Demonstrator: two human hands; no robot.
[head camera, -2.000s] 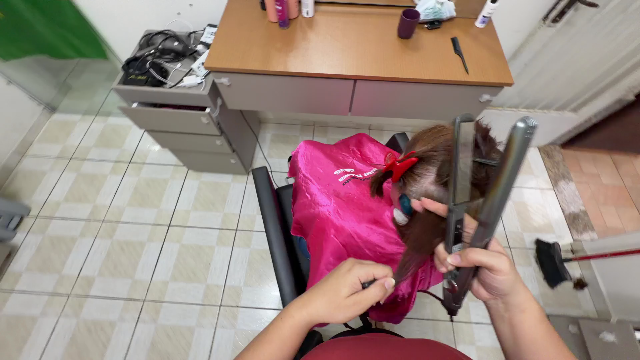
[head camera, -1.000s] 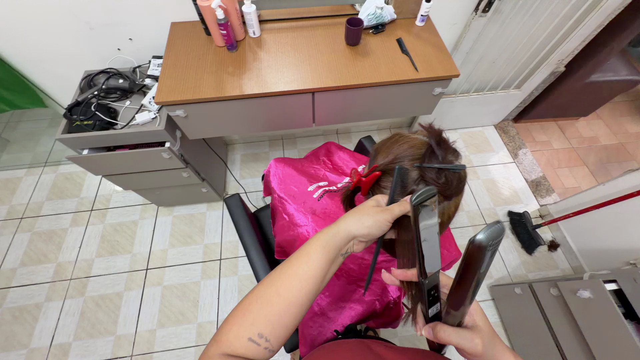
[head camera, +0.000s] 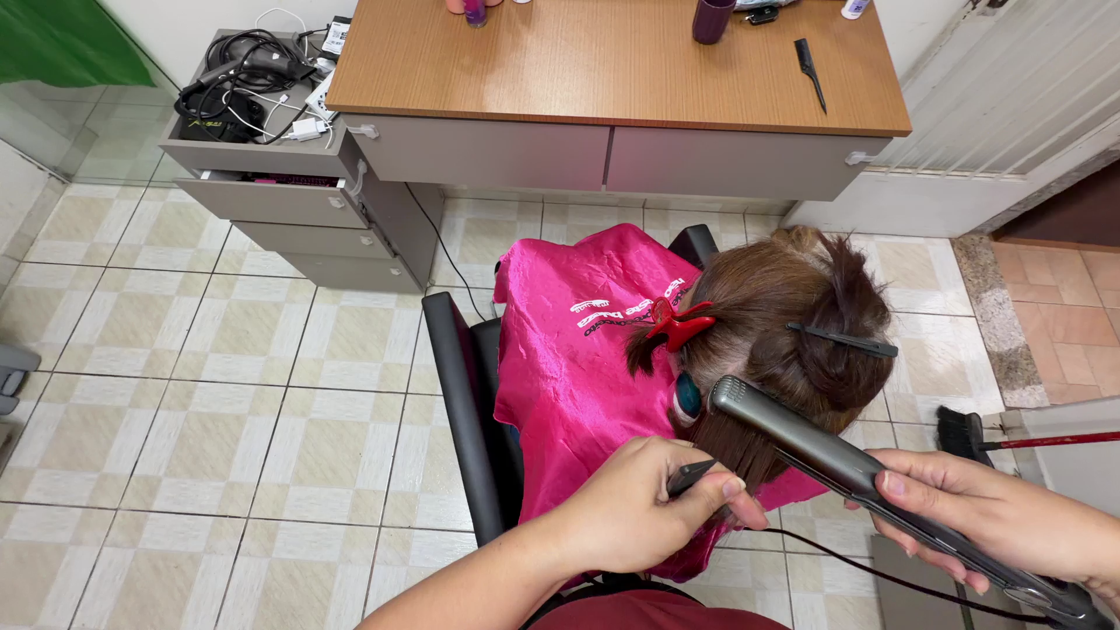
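Note:
A seated person in a pink satin cape (head camera: 569, 376) has brown hair (head camera: 761, 297) sectioned by a red claw clip (head camera: 678, 325) and a dark sectioning clip (head camera: 842, 339). My right hand (head camera: 954, 507) holds a dark hair straightener (head camera: 814, 437), whose plates lie at a loose hair section (head camera: 731, 444) below the ear; whether they clamp it, I cannot tell. Close to that section, my left hand (head camera: 665, 503) grips a thin black tool (head camera: 689, 477), probably a comb, mostly hidden in the fist. A dark teal and white cover (head camera: 687, 398) sits over the ear.
A wooden counter (head camera: 542, 61) bears a tail comb (head camera: 810, 74) and a dark cup (head camera: 713, 19). Left of it, a drawer cabinet (head camera: 302, 201) holds a hair dryer (head camera: 254, 70) and cables. The chair's black armrest (head camera: 464, 411), the straightener's cord (head camera: 875, 567) and a broom (head camera: 962, 433) are also near.
The straightener has gone from upright with its arms apart to slanting across the hair below the ear. My left hand has moved down from beside the head, where a comb showed in it.

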